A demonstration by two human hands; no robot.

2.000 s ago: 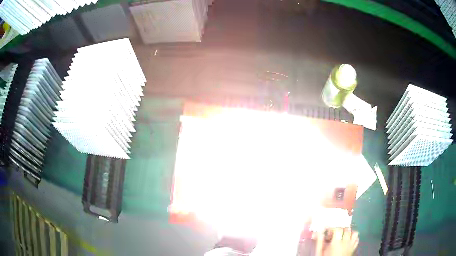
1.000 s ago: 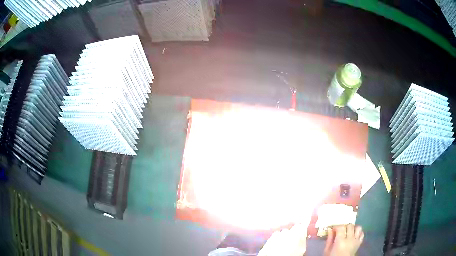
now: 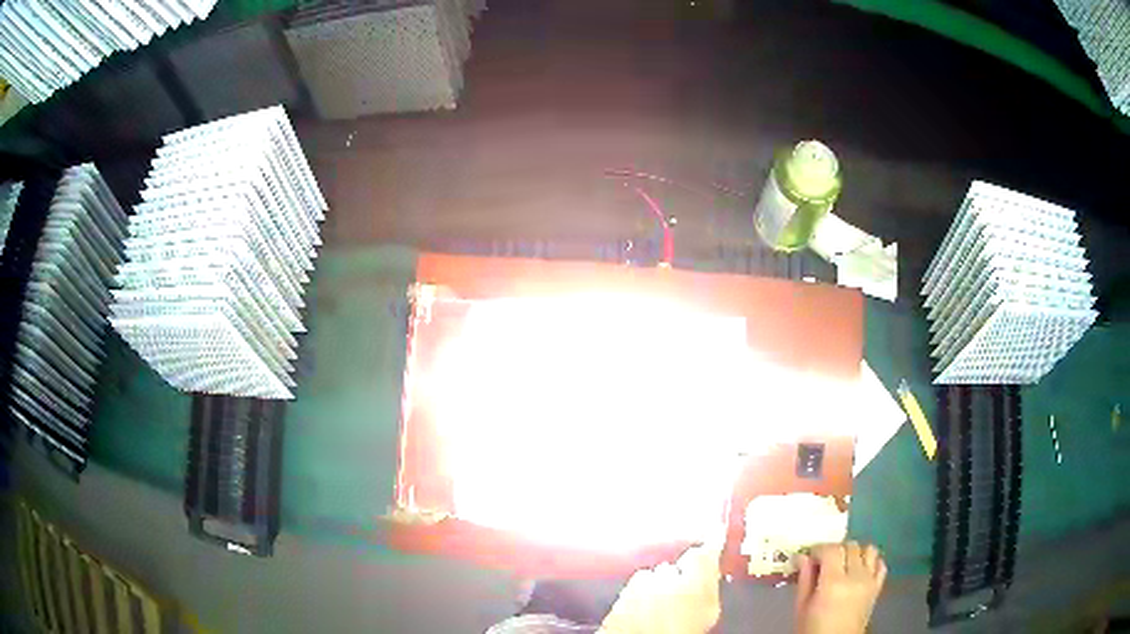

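Note:
A lit LED board [image 3: 582,421] glares white in the orange-red test fixture [image 3: 805,325]. The glare hides its edges and most of the fixture's recess. My left hand [image 3: 667,597] is at the board's lower right edge, its fingertips lost in the glare; I cannot tell if it grips anything. My right hand [image 3: 843,587] is at the lower right edge of a cream-white pad [image 3: 796,533] on the fixture, fingers bent and thumb side touching the pad; its grip is unclear. A small black switch [image 3: 809,460] sits above the pad.
White board stacks stand left [image 3: 217,266] and right [image 3: 1010,291], above black racks [image 3: 236,471] [image 3: 976,495]. Behind the fixture are a yellow-green bottle [image 3: 797,198], white paper [image 3: 867,270] and red wires [image 3: 667,235]. A yellow stick [image 3: 918,419] lies to the right.
The glare has shrunk, showing more of the fixture. My left hand now shows more clearly. My right fingers have moved from the pad's lower edge towards its lower right corner. The view has shifted slightly.

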